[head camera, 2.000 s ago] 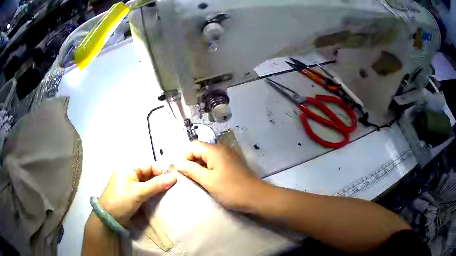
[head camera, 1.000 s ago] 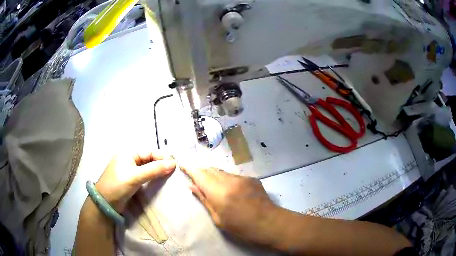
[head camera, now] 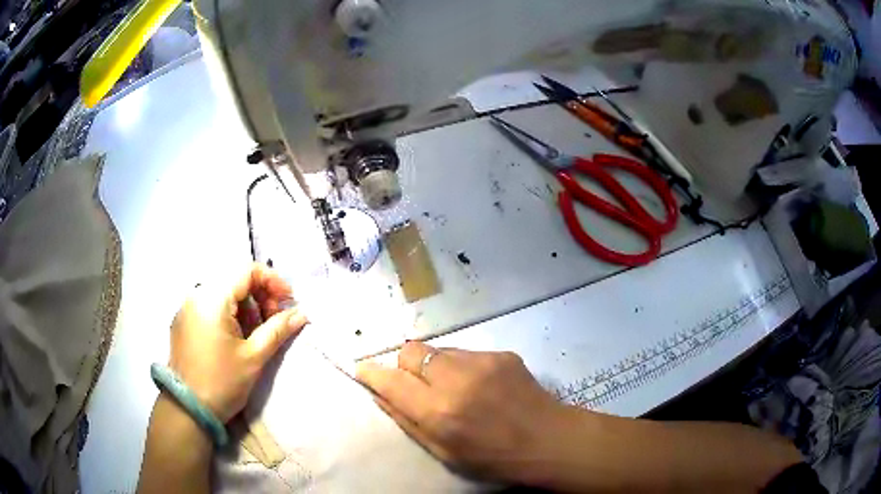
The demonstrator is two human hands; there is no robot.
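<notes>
A beige cloth panel [head camera: 338, 434] lies at the front edge of the table, almost white under the lamp. My left hand [head camera: 227, 343] pinches its upper edge between thumb and fingers. My right hand [head camera: 454, 400] lies on the panel's right edge with fingers pointing left, thumb hidden. Both hands are in front of the presser foot [head camera: 333, 236], apart from it. The cloth does not reach under the foot. The sewing machine head [head camera: 464, 48] stands above. A narrow folded strip [head camera: 259, 446] shows on the panel beside my left wrist.
A stack of tan panels [head camera: 48, 299] lies at the left. Red-handled scissors [head camera: 618, 207] and orange-handled snips [head camera: 604, 123] lie on the bed at right. A tan tape piece [head camera: 413, 262] is right of the foot. A ruler scale [head camera: 676, 347] runs along the front edge. A yellow piece [head camera: 126, 48] is upper left.
My right hand has moved back from the presser foot towards the front edge, and its fingers have left my left fingertips. The cloth edge between the hands is spread wider. The camera view has shifted.
</notes>
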